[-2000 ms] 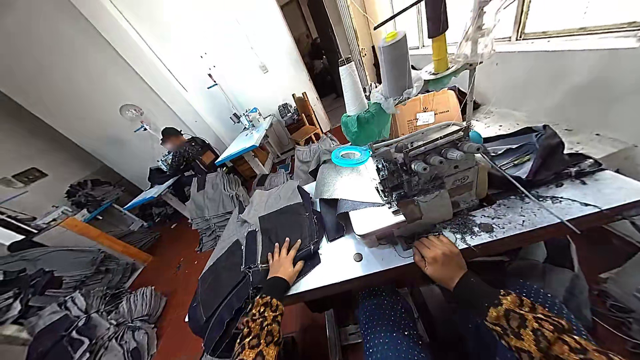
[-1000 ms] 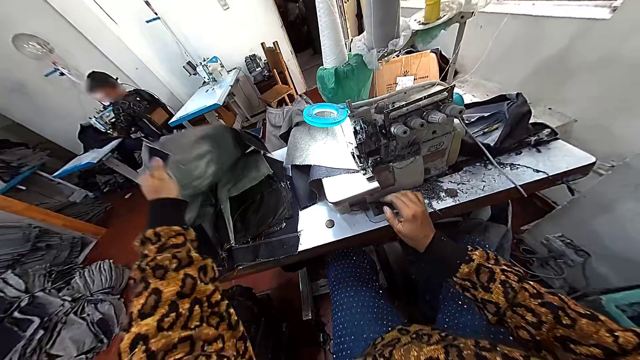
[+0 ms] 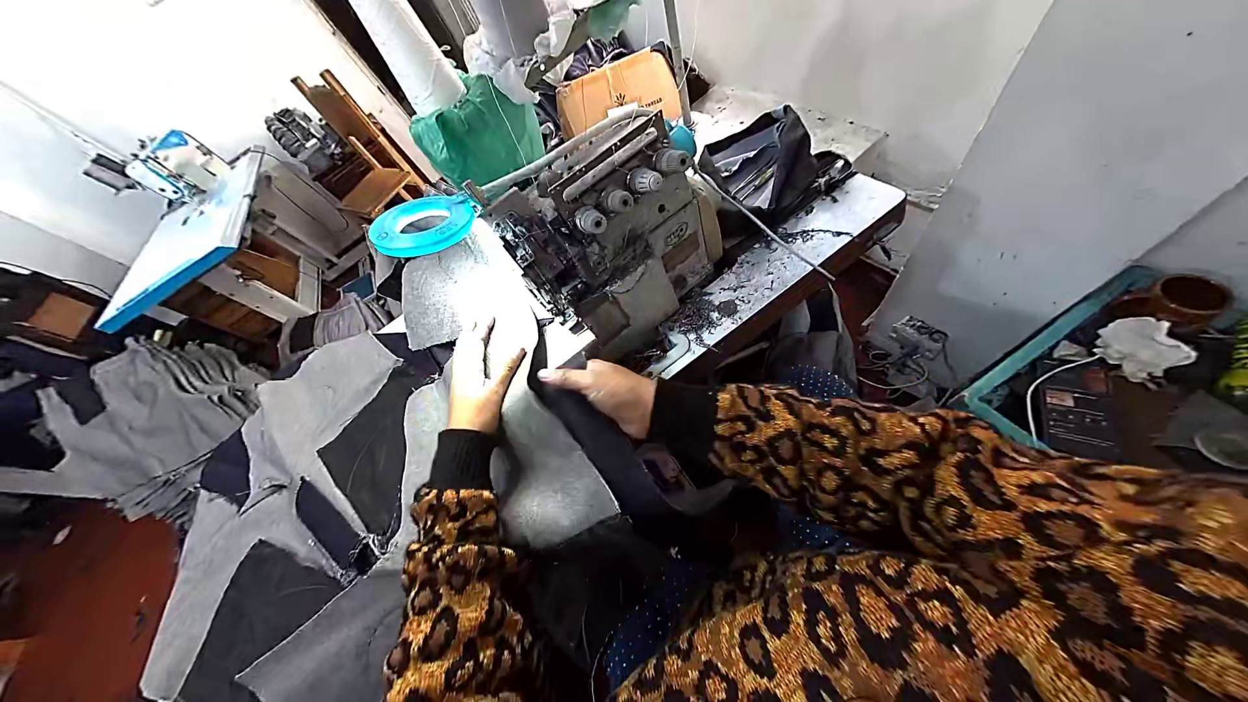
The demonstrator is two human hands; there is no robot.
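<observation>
An overlock sewing machine (image 3: pixel 634 244) stands on the white work table (image 3: pixel 780 263), with dark lint around its base. My left hand (image 3: pixel 483 375) lies with its palm down on a piece of grey denim fabric (image 3: pixel 556 478), just left of the machine's front end. At the dark edge of the same piece, my right hand (image 3: pixel 609 390) pinches the cloth between thumb and fingers. A round blue plastic dish (image 3: pixel 424 226) sits beyond my left hand. More grey and dark denim pieces (image 3: pixel 341 390) hang over the table's left side.
Thread cones (image 3: pixel 409 58), a green plastic bag (image 3: pixel 478 132) and a cardboard box (image 3: pixel 619 93) stand behind the machine. Another sewing table (image 3: pixel 185 244) is at the left, near stacked denim pieces (image 3: pixel 146 409). A turquoise-edged tray (image 3: pixel 1014 419) with small items is at the right.
My left hand has come from the lifted cloth at the left to the fabric beside the machine. My right hand, earlier at the machine's front, now holds the fabric's edge. The view has moved closer.
</observation>
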